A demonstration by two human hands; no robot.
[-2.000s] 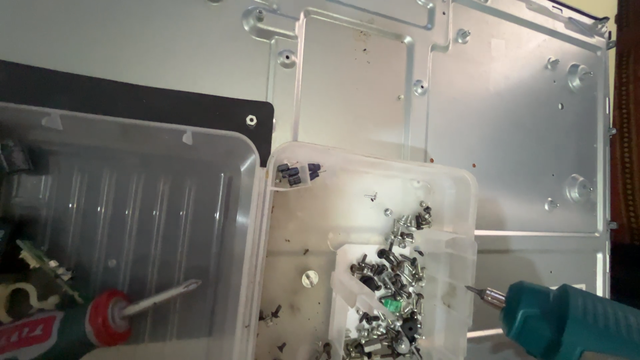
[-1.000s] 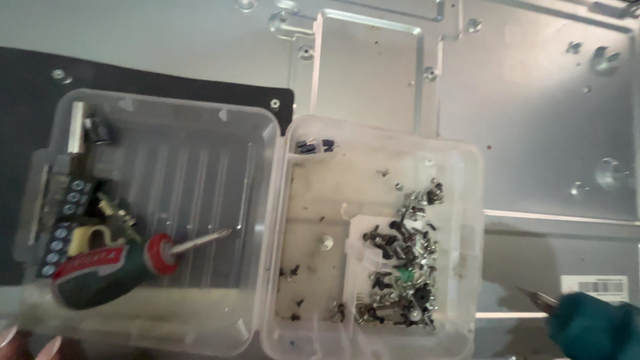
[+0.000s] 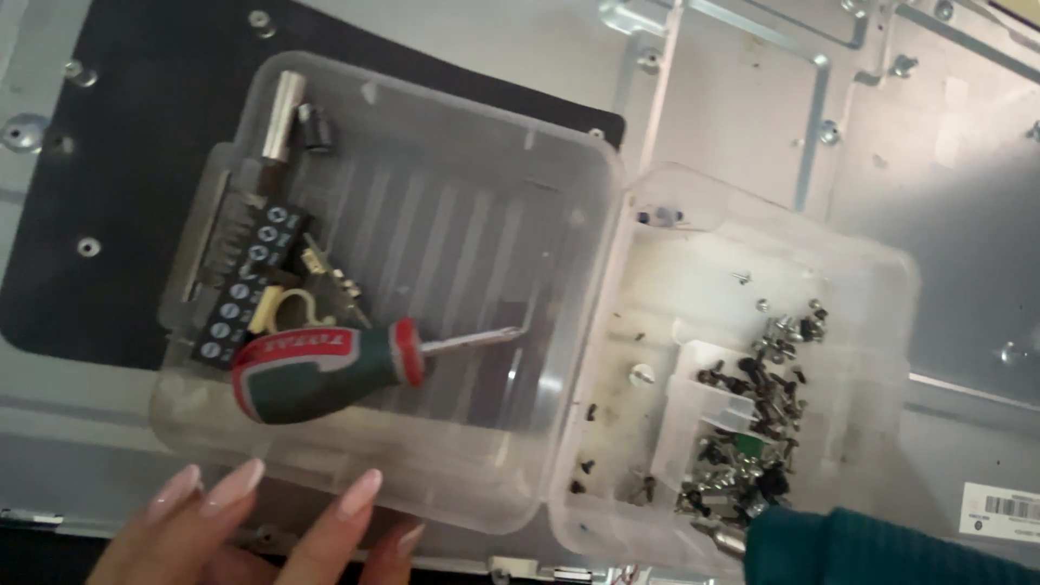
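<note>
My left hand [image 3: 268,532] is at the lower left with its fingers apart and nothing in them, by the near edge of the open plastic case [image 3: 520,508]. In the case's left half lies a short green and red screwdriver [image 3: 325,370], its tip pointing right. The right half holds loose screws [image 3: 764,398], thickest around a small inner compartment [image 3: 674,431]. A teal power screwdriver [image 3: 821,548] comes in from the lower right, its metal tip at the near end of the screws. My right hand is out of view.
A black bit holder [image 3: 244,284], a metal socket piece [image 3: 283,118] and small parts lie in the case's left half. Underneath are a metal panel [image 3: 739,97] with raised standoffs and a black sheet [image 3: 146,162]. A barcode label [image 3: 1003,512] is at the right.
My left hand has come further into view at the lower left. The power screwdriver's tip, earlier right of the case, is now at the screws' near end. The view has shifted.
</note>
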